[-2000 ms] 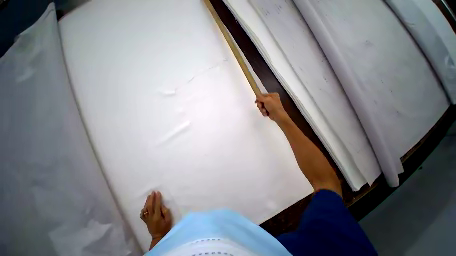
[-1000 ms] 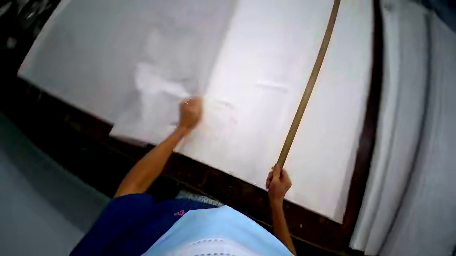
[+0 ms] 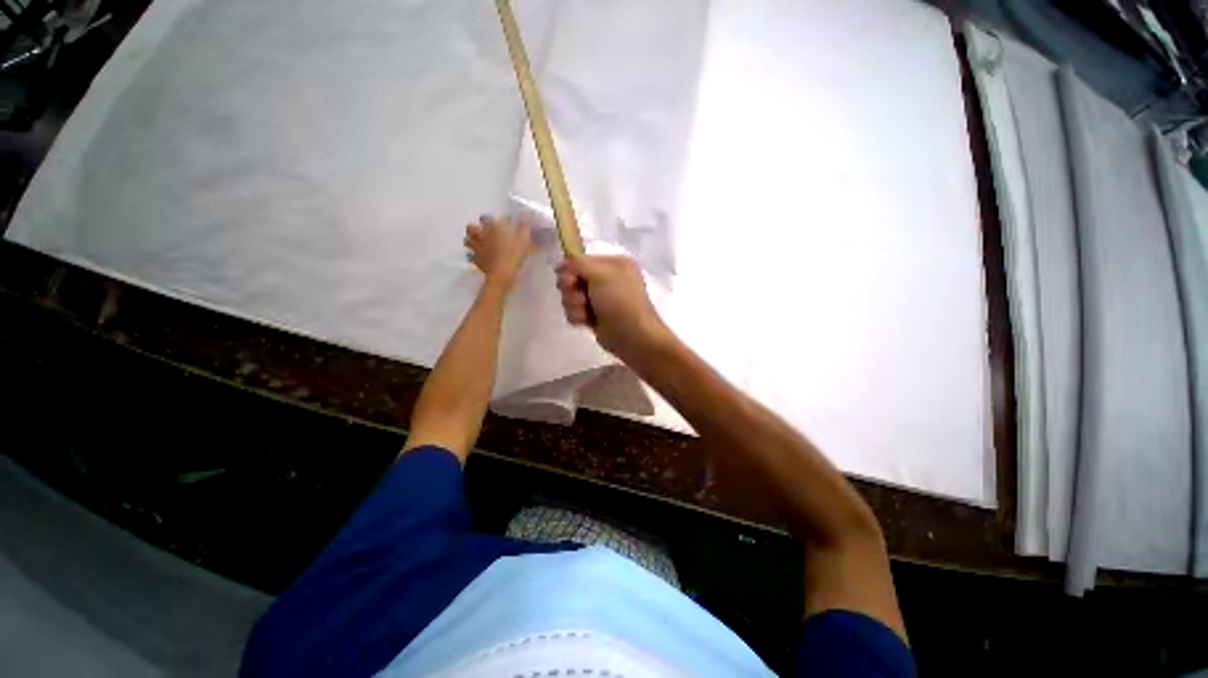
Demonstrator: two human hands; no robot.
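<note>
A greyish loose sheet [image 3: 305, 159] covers the left and middle of the table, with folds and a curled front edge near the middle. A brighter white stack of sheets [image 3: 835, 252] lies flat to the right of it. My right hand [image 3: 612, 302] is closed around the near end of the long wooden yardstick [image 3: 541, 126], which points away over the loose sheet. My left hand [image 3: 501, 248] lies at the folded part of the loose sheet, left of the yardstick. Whether its fingers grip the sheet cannot be told.
Long folded or rolled white-grey sheets [image 3: 1119, 305] lie at the right, past a dark strip of table. The worn brown table edge [image 3: 358, 384] runs along the front. Dark clutter [image 3: 47, 40] is at the far left, with more at the upper right.
The view has turned. The yardstick in my right hand has moved left, from the white stack to over the loose sheet. My left hand is now close beside it, and the sheet is folded there.
</note>
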